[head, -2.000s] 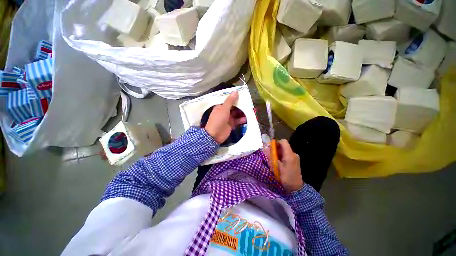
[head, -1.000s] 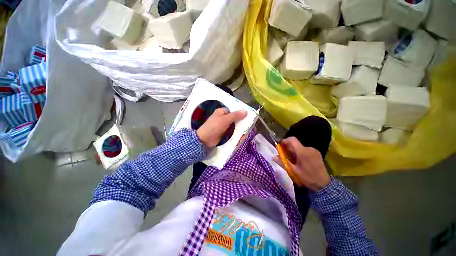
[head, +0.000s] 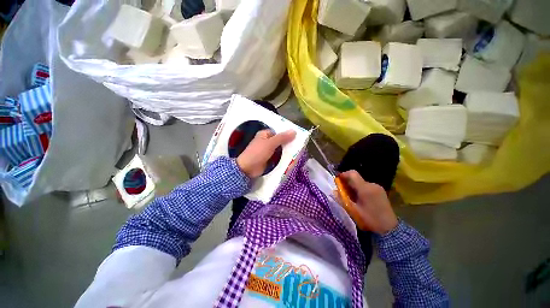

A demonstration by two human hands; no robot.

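Note:
My left hand (head: 260, 153) holds a cream-white cube piece (head: 239, 111) over my lap, its fingers over the round dark blue and red patch (head: 242, 138). The piece is tilted, with one corner pointing up and another to the right. My right hand (head: 369, 203) holds scissors by the orange handles (head: 347, 195). The silver blades point up and left, with the tips by the right corner of the piece. I cannot tell whether the blades touch it. The purple gingham apron (head: 282, 218) lies under the work.
A yellow sack (head: 362, 124) full of white cubes is at the right. A white woven sack (head: 181, 84) with white cubes is at the upper left. Another white sack (head: 84, 114) holds blue-striped pieces (head: 35, 110) at far left. A single cube (head: 134, 181) stands on the grey floor.
Since two seconds ago, the piece has turned so that a corner points right. My right hand has moved right and the scissors now slant up-left. Over the last second the hands have barely moved.

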